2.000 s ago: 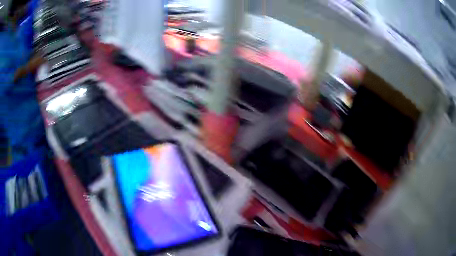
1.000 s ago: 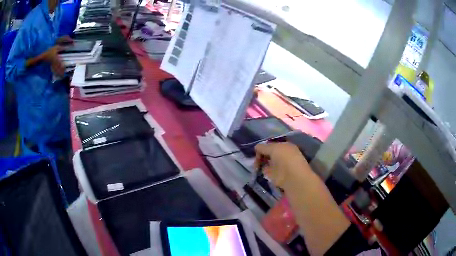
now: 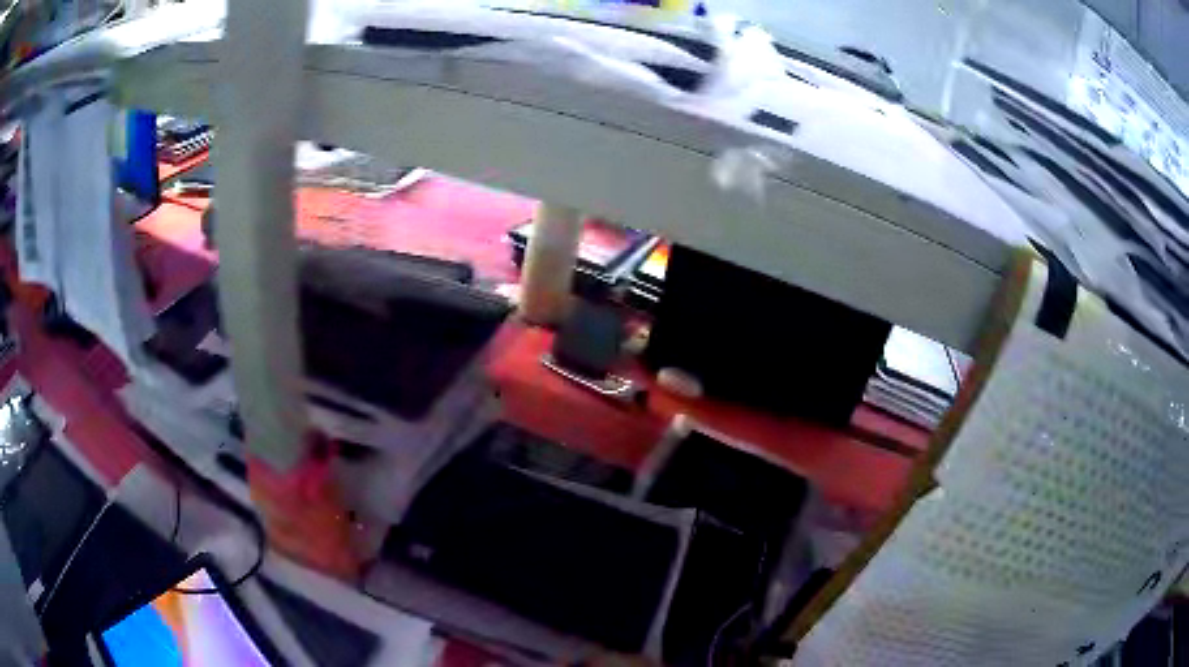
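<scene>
Neither of my hands shows in the current view. A tablet with a lit blue, orange and purple screen lies at the lower left, cut off by the bottom edge. A dark tablet lies beyond it at the far left. In the middle, a dark tablet lies on a whitish sleeve, with another dark slab to its right. The camera test chart, a white sheet with rows of small characters, stands at the right.
A grey shelf crosses above, with a post at the left. A black panel stands under it beside a small dark device on the red surface. White papers hang at the far left. A thin cable loops near the lit tablet.
The view has swung to the right. The hand and forearm reaching over the bench and the person in blue are out of view; the test chart has come into view.
</scene>
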